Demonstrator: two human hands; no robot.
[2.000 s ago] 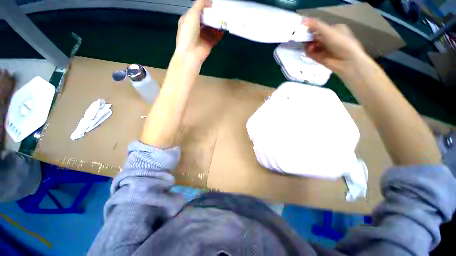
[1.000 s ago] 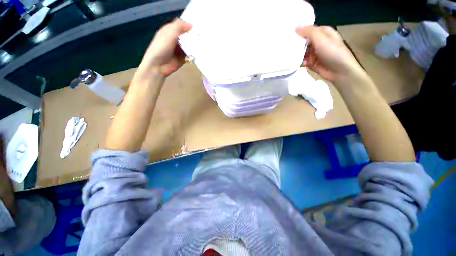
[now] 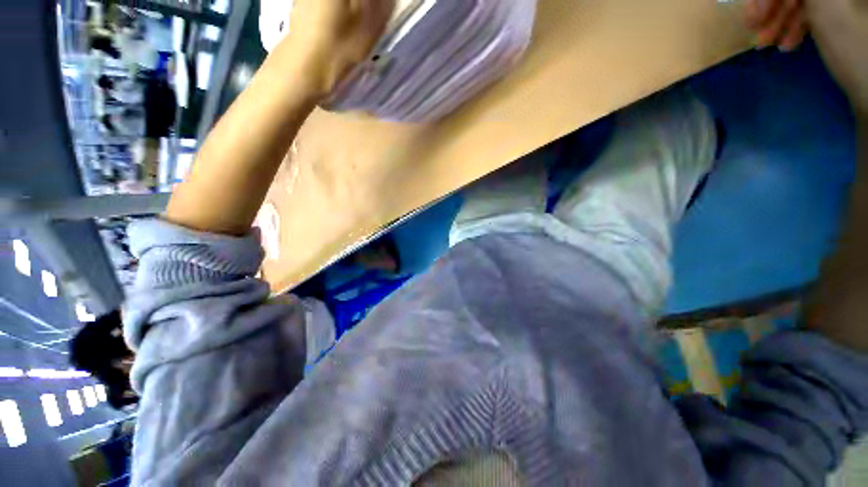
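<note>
The stack of housings [image 3: 447,57], seen from the side as lilac and white bands, is on the tan bench at the top centre, its top cut off by the picture's edge. My left hand [image 3: 343,43] grips its left side; the fingertips are partly hidden. My right hand [image 3: 780,19] is at the top right by the bench's front edge, mostly cut off. Its fingers look bent; whether they hold anything cannot be told.
The cardboard-covered bench [image 3: 381,176] runs diagonally with its front edge towards me. A crumpled white piece [image 3: 269,231] lies at its left end. A person's dark-haired head [image 3: 100,357] is at the far left. A blue stool [image 3: 366,297] stands below the bench.
The view has tilted and turned strongly. The raised white housing is no longer held up between both hands. My left hand is at the stack's side; my right hand has moved away to the right.
</note>
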